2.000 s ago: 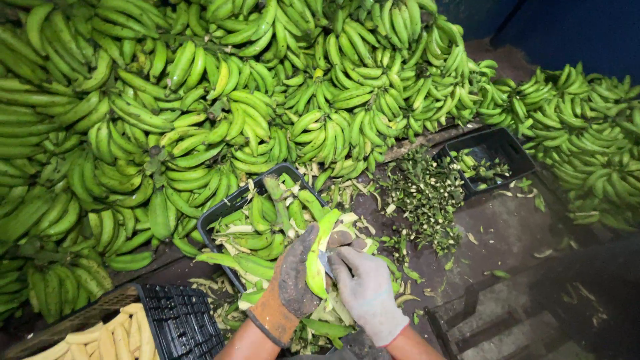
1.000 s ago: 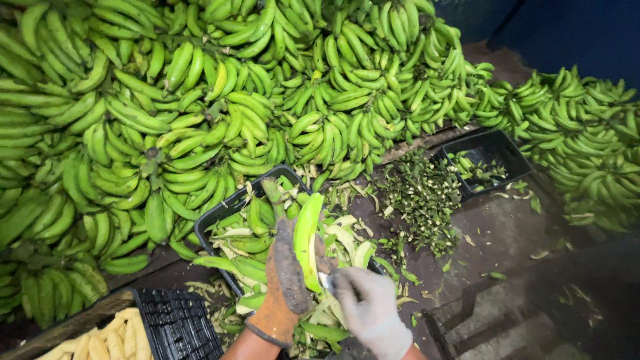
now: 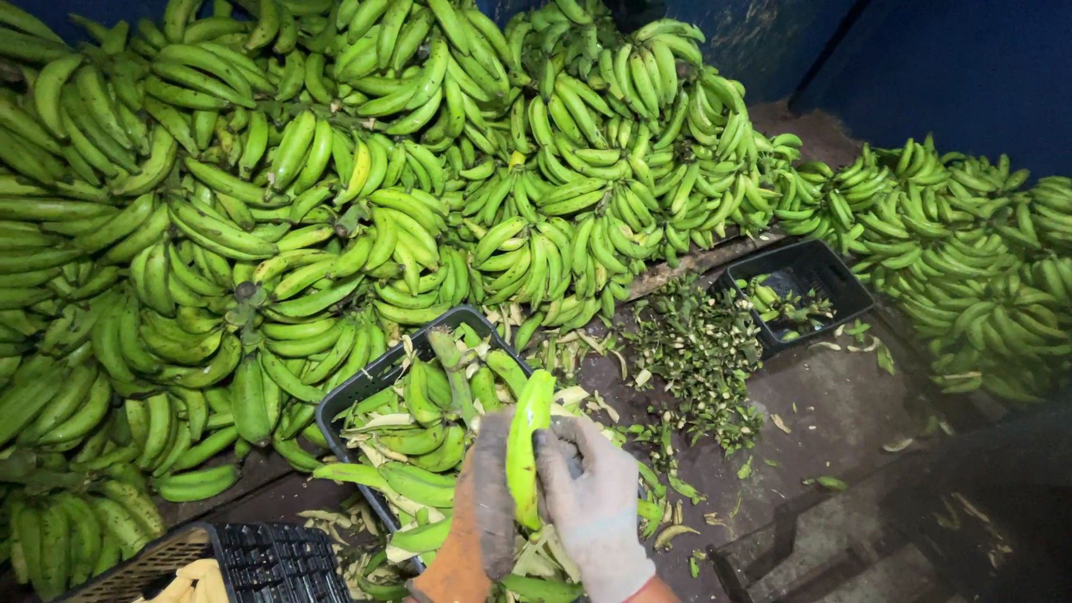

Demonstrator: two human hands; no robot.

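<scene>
A green plantain (image 3: 529,452) stands nearly upright between my hands, its skin on. My left hand (image 3: 490,494), in a dirty orange and grey glove, holds it from the left. My right hand (image 3: 586,490), in a whitish glove with dark fingertips, has its thumb and fingers at the plantain's right side; whether a knife is in it cannot be seen. Under both hands is a black plastic crate (image 3: 339,402) with green plantains (image 3: 423,481) and strips of peel. Peeled plantains (image 3: 197,582) lie in another black crate (image 3: 276,561) at the lower left.
Large heaps of green plantain bunches (image 3: 318,226) fill the back and left, with another heap (image 3: 980,276) at right. A black crate (image 3: 858,293) holds green pieces. Beside it lies a pile of stem scraps (image 3: 695,360) on the dark floor (image 3: 804,410). Peel scraps are scattered about.
The knife blade seen at the plantain in the earlier frames no longer shows. My right hand has come up from the plantain's lower end to its side.
</scene>
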